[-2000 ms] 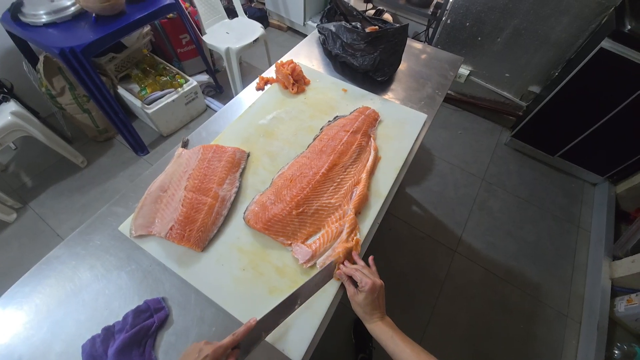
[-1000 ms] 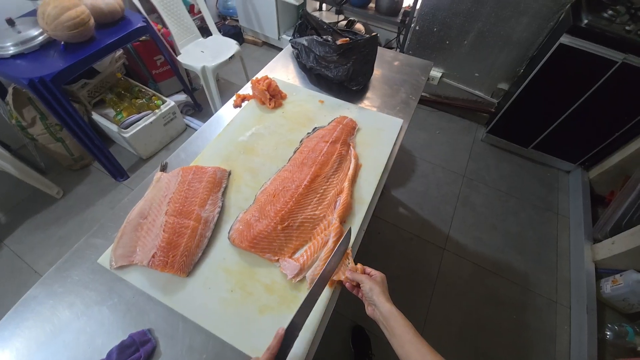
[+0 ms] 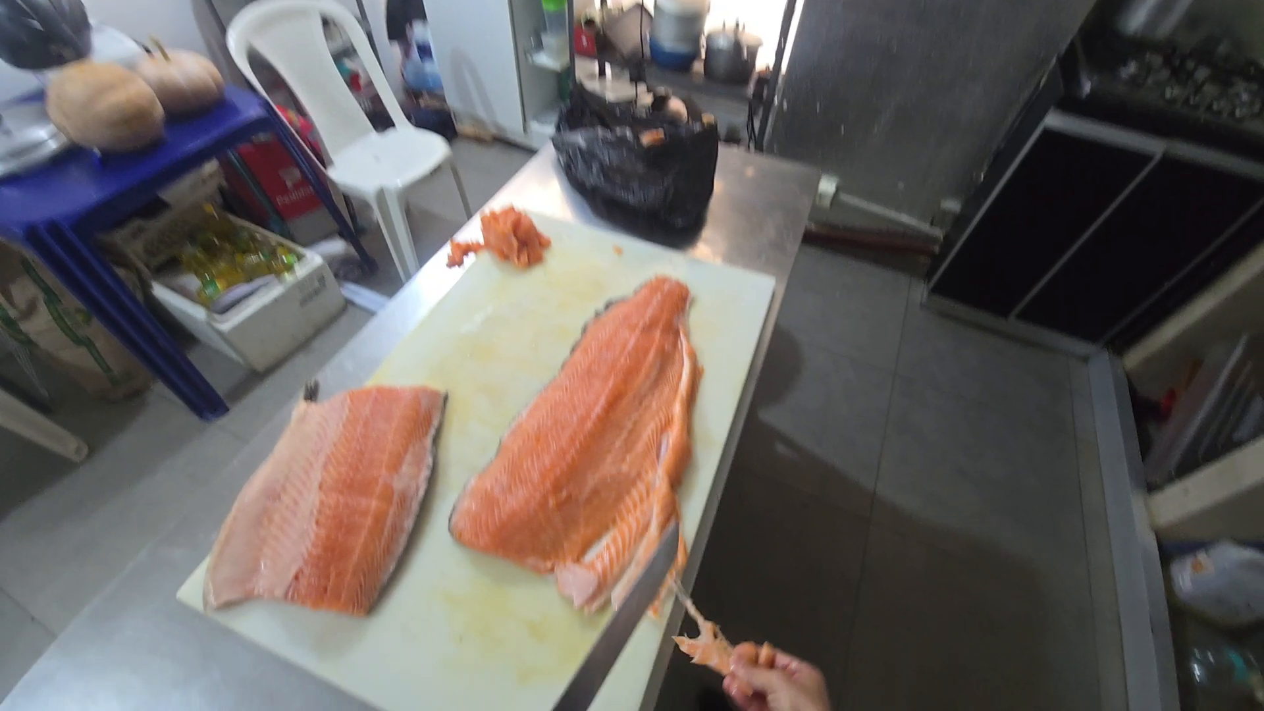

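Note:
A large salmon fillet (image 3: 592,425) lies on the white cutting board (image 3: 474,622), and a shorter salmon piece (image 3: 331,494) lies to its left. My right hand (image 3: 780,681), low at the board's right edge, pinches a strip of salmon trimming (image 3: 706,644) that stretches by a thin strand toward the fillet's lower right edge. A long knife blade (image 3: 622,622) rises from the bottom of the view, its tip at that same edge. Its handle and my left hand are out of view. A small heap of salmon trimmings (image 3: 512,237) sits at the board's far left corner.
A black plastic bag (image 3: 642,163) stands on the far end of the steel table (image 3: 760,202). Beyond the table's left side are a white plastic chair (image 3: 385,153), a blue table (image 3: 178,148) with pumpkins, and a foam box (image 3: 286,316) of bottles. Dark cabinets (image 3: 1047,217) stand at the right.
My right hand has drawn the salmon strip away from the fillet, past the board's right edge. My left hand, visible at the bottom before, has left the view. The purple cloth is out of view.

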